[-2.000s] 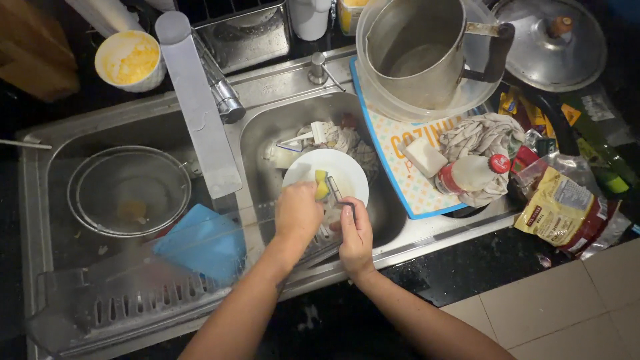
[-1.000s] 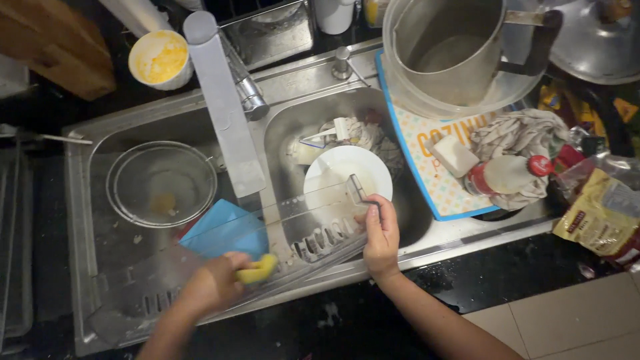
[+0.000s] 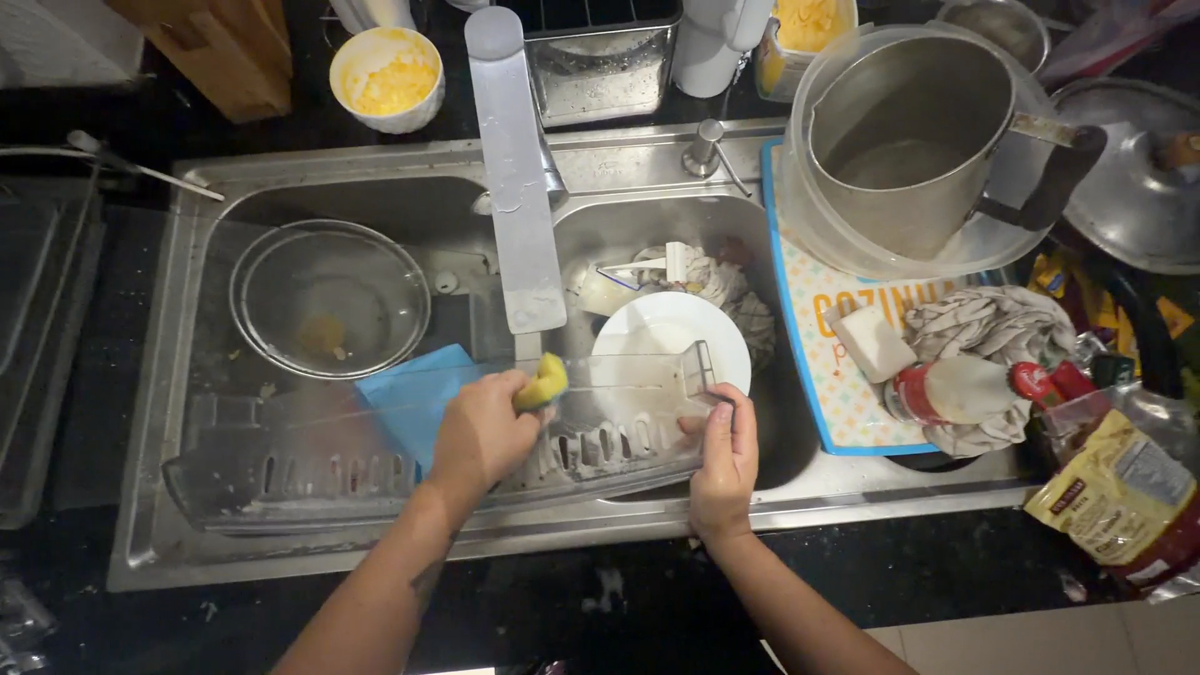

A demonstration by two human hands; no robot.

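A long clear plastic panel with slots (image 3: 319, 478) lies across the front of both sink basins. My right hand (image 3: 727, 459) grips its right end, thumb on top. My left hand (image 3: 487, 427) holds a yellow sponge (image 3: 542, 384) over the panel's middle; whether the sponge touches it I cannot tell. Beneath the panel's right part, in the right basin, sits a white plate (image 3: 670, 328), with a wet cloth (image 3: 722, 281) and a white-handled utensil (image 3: 675, 262) behind it. In the left basin are a round glass lid or dish (image 3: 328, 300) and a blue plastic sheet or board (image 3: 412, 384), partly under the panel.
A grey faucet (image 3: 516, 187) juts out between the basins. On the right, a blue-edged board (image 3: 816, 394) bears a metal pot (image 3: 909, 122) in a plastic tub, white soap (image 3: 872, 342), a cloth (image 3: 994, 323) and a red-capped bottle (image 3: 956, 389). Behind stands a bowl of yellow food (image 3: 387, 80).
My left hand with the sponge has gone from the panel's right end toward the left, then back to its middle. My right hand keeps its hold on the right end.
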